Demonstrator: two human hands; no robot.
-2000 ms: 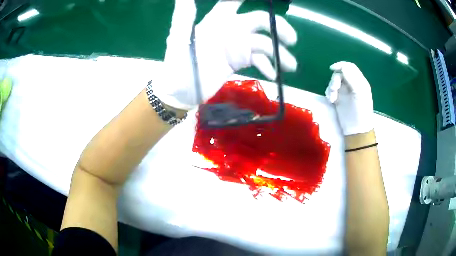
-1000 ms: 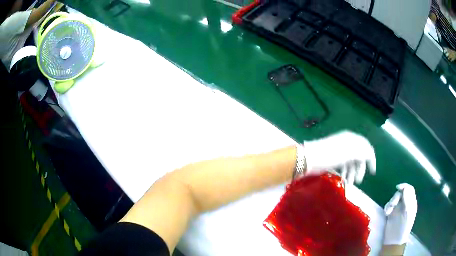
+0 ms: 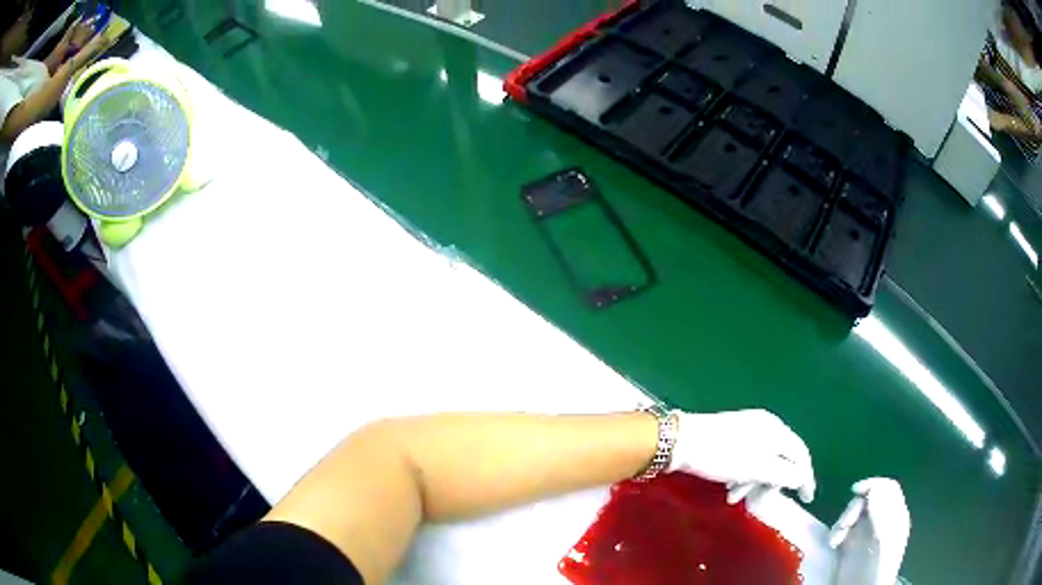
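A pile of glossy red film (image 3: 686,537) lies on the white cover (image 3: 331,274) at the lower right, cut off by the bottom edge. My left hand (image 3: 745,453), in a white glove, is at the pile's upper edge with fingers bent downward and apart; no item shows in it. My right hand (image 3: 878,531), also gloved, is right of the pile, partly cut off, with its fingers close together; whether it holds anything is hidden. A black phone frame (image 3: 552,249) with an open window lies on the green belt, apart from both hands.
A large black pocketed tray (image 3: 731,143) with a red edge stands beyond the belt (image 3: 731,331). Another dark frame (image 3: 231,37) lies farther up the belt. A yellow-green fan (image 3: 126,149) stands at the left. Parts of people show at the upper left and upper right.
My left hand held a black frame two seconds ago and now shows none. The view has turned left. Since one second ago, the nearer frame has moved left relative to the tray.
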